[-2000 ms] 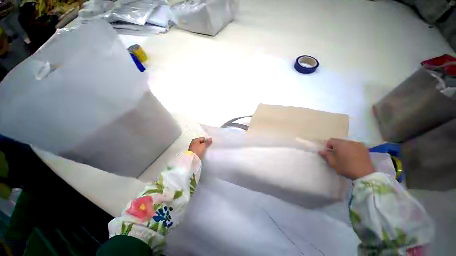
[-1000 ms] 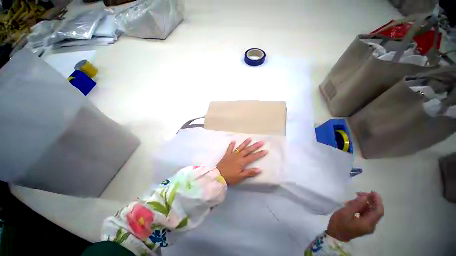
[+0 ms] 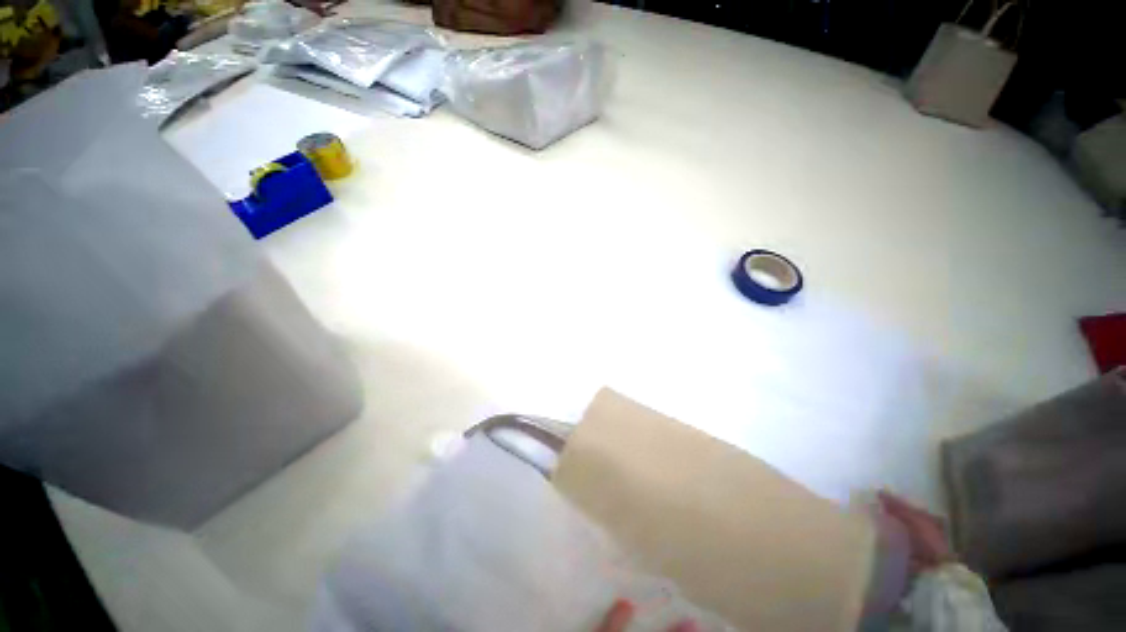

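Note:
A beige tote bag [image 3: 704, 519] lies flat in front of me, with its narrow taupe handles [image 3: 525, 430] pointing left. A thin white wrapping sheet [image 3: 482, 543] covers its near left part. Only blurred fingertips of my left hand [image 3: 624, 616] show over the sheet, cut off by the bottom edge. My right hand [image 3: 911, 528] is blurred at the tote's right end; whether it grips the tote or the sheet cannot be told. White sheet also lies on the table beyond the tote.
A large wrapped pack [image 3: 185, 395] stands at left. Behind it are a blue tape dispenser [image 3: 284, 198] and shiny polybagged packs [image 3: 525, 93]. A loose blue tape roll [image 3: 767, 278] lies mid-table. A taupe tote [image 3: 1050, 475] stands at right near a red item [image 3: 1105, 340].
The view has shifted, and the table's things sit differently in it. The tote's beige face shows more. My left hand has moved nearer the bottom edge; my right hand has moved to the tote's right end.

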